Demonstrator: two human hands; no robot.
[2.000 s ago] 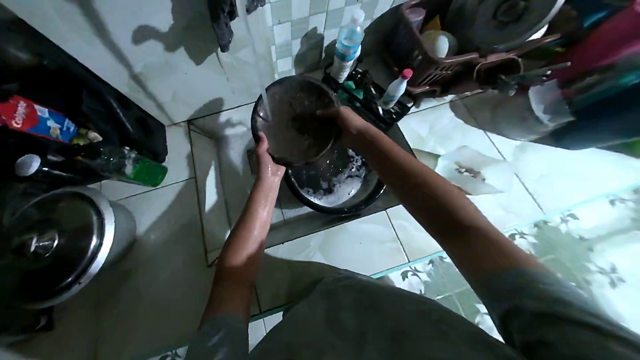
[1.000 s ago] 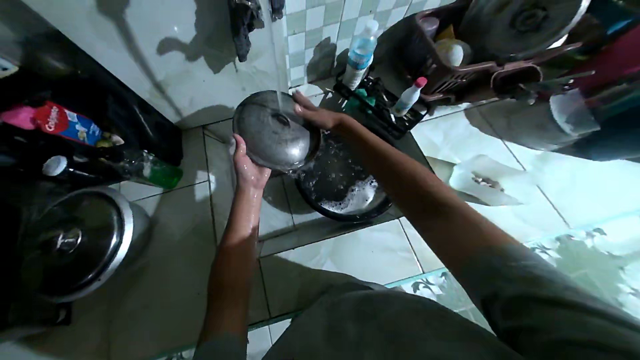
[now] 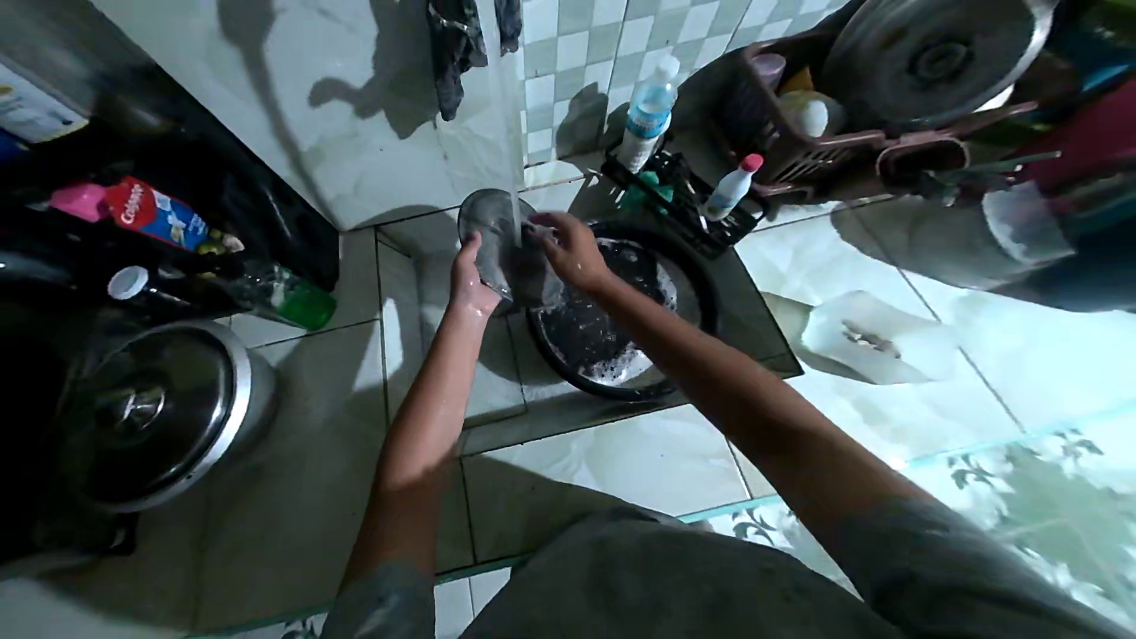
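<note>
A round grey metal pot lid is tilted under a falling stream of water, above the tiled sink. My left hand grips its lower left edge. My right hand is at the lid's right side, fingers bent around its knob area; the fingertips are partly hidden. Just right of the lid, a round black basin holds dark water with white suds, partly behind my right forearm.
Behind the basin stand a blue-labelled plastic bottle, a red-capped bottle and a black rack. A brown dish basket is at right, beside a plastic bag. Left are a lidded pot and a green bottle.
Two seconds ago the lid's darker face was in view; one second ago its domed outer face showed. Now the lid is tilted steeply, still between both hands.
</note>
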